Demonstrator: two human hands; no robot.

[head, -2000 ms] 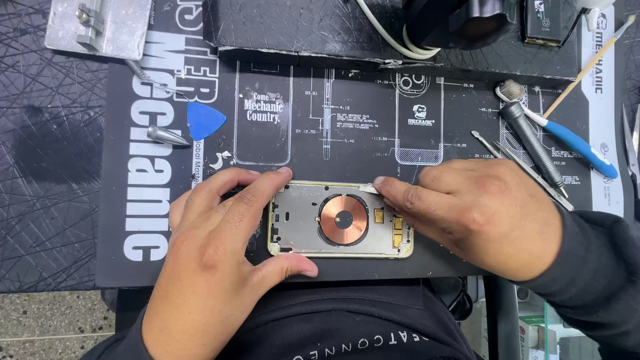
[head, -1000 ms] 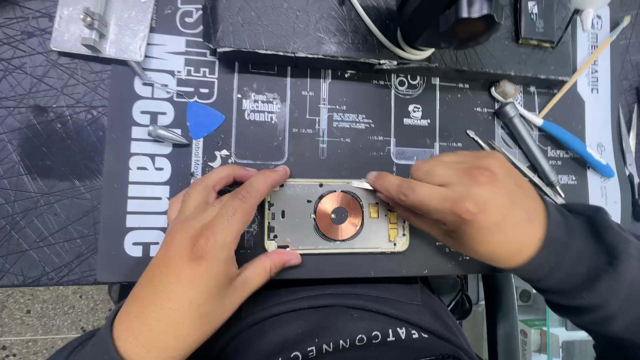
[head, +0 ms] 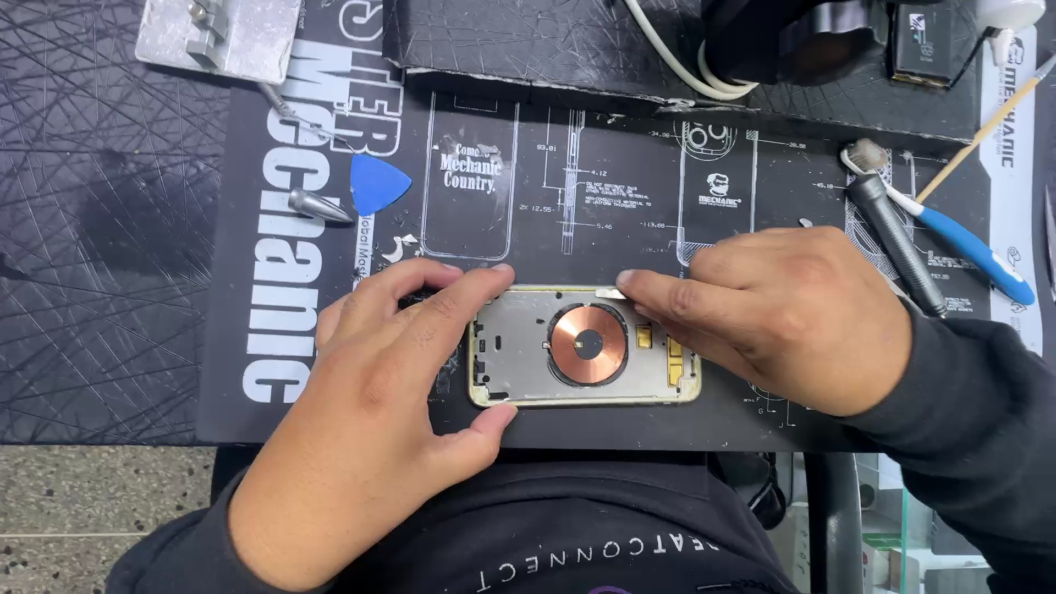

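Note:
A phone's back housing [head: 528, 363] lies flat on a black work mat, its inner side up, with a round copper charging coil [head: 606, 356] near the middle. Fingers and thumb of my left hand [head: 388, 371] grip its left end across the far and near edges. Pinched in my right hand [head: 742, 318] is a small, flat, pale tip or blade [head: 610, 293], which touches the inside of the far rim. The rest of that piece is hidden under my fingers. Yellow-gold patches [head: 675, 363] show at the housing's right end.
Beyond my left hand are a blue triangular pick [head: 379, 183] and a metal cone-shaped tip [head: 320, 206]. A metal holder [head: 216, 41] stands far left. A raised black ledge [head: 528, 49] runs behind. At right lie a blue-handled brush [head: 973, 254], a dark ribbed tool [head: 898, 243] and a wooden-stick swab [head: 982, 136].
My right hand and the pale tip have moved left along the far rim, away from the housing's right corner. My left hand keeps its hold on the left end.

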